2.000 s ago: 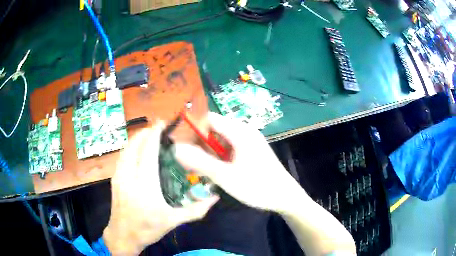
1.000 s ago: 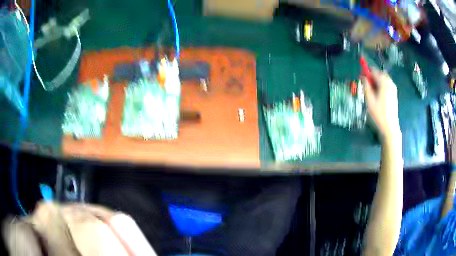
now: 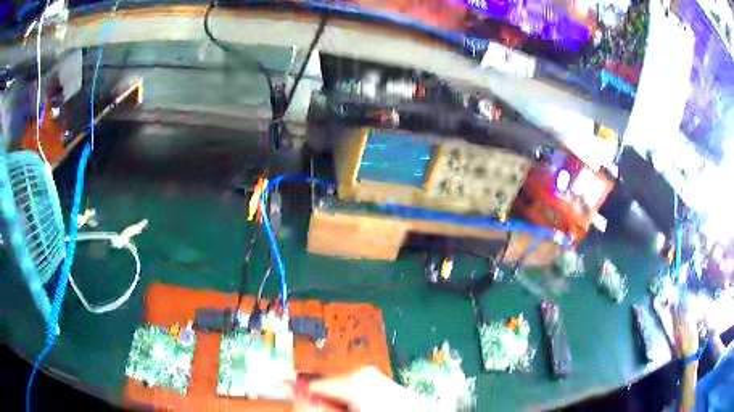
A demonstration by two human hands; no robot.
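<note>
My right hand is at the bottom centre, blurred and cut off by the lower edge. Its fingers close on a red-handled tool, beside the front right corner of a circuit board. That board lies on the orange base board, its sockets against the black connector block, where cables enter. A second board lies at the left of the base board. Two more boards lie on the green mat to the right, one nearer and one farther. My left hand is out of view.
An oscilloscope and an orange-red tester stand at the back. A turquoise fan and blue coiled cord are at left. Remotes lie at right, near another person's blue sleeve. A shelf runs above.
The view has tilted up. My hands were together around a board; then my right hand was at the far right with the tool. Now it is at bottom centre, and my left hand has left the picture.
</note>
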